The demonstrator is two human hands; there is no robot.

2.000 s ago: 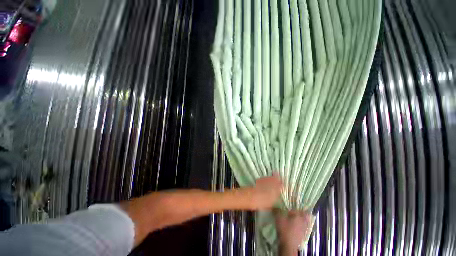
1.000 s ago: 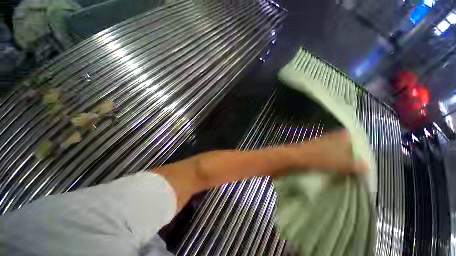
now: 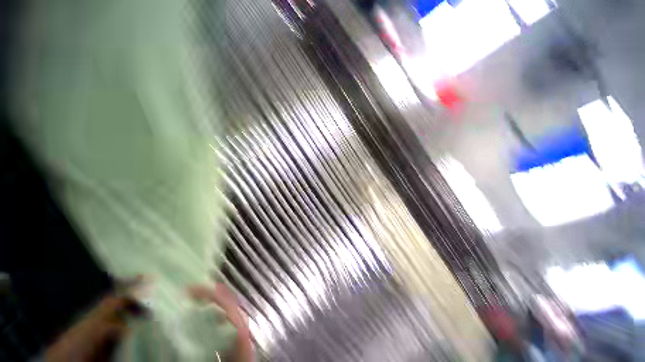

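The light green curtain panel point(image 3: 134, 141) fills the left part of the view, blurred, and narrows downward to a gathered end. My left hand point(image 3: 106, 322) is closed around the left side of this gathered end near the bottom edge. My right hand point(image 3: 230, 314) grips its right side, with fingers curled on the cloth. Both hands are blurred and partly cut off by the lower edge. A short bunch of green cloth shows between and below the hands. The lower pleats are faintly visible.
A metal tube rack point(image 3: 283, 184) with shiny parallel bars lies right of the curtain. A dark long beam point(image 3: 403, 162) crosses diagonally beyond it, beside a pale yellowish strip point(image 3: 417, 261). Bright window-like areas and blurred red and blue spots show at the right. The far left is dark.
The view has swung and tilted. The green panel, earlier lying on the rack and then swept across it, now hangs close at the left, gathered in both hands.
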